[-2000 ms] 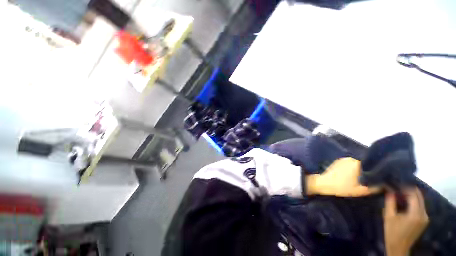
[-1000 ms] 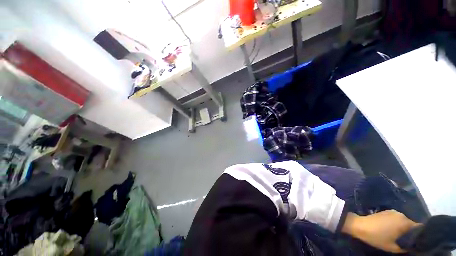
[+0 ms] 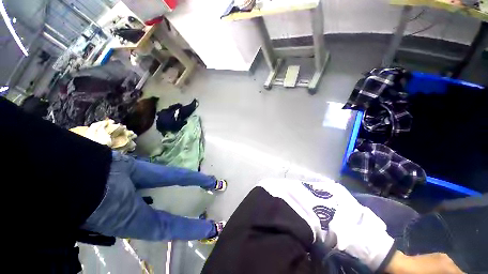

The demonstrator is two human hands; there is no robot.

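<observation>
My left hand (image 3: 428,263) shows at the bottom right, at the end of a pale grey-white sleeve with dark lettering. Its fingers are cut off by the bottom edge, so what they hold cannot be told. My right hand is out of the picture. Dark denim cloth (image 3: 431,233) with faint stitching lies just beyond my left hand, by my leg. More dark blue cloth shows under the sleeve at the bottom edge. No cuff or button can be made out.
A person in a black top and blue jeans (image 3: 152,222) stands close on the left. A blue bin (image 3: 350,144) with plaid shirts (image 3: 388,166) over its edge is at right. Green fabric (image 3: 184,145) and other heaps lie on the floor at left. Bench legs (image 3: 319,48) stand at the back.
The view has swung left. The white table and the dark piece at my left hand have left the picture; my right hand left earlier. The person in jeans has come into view.
</observation>
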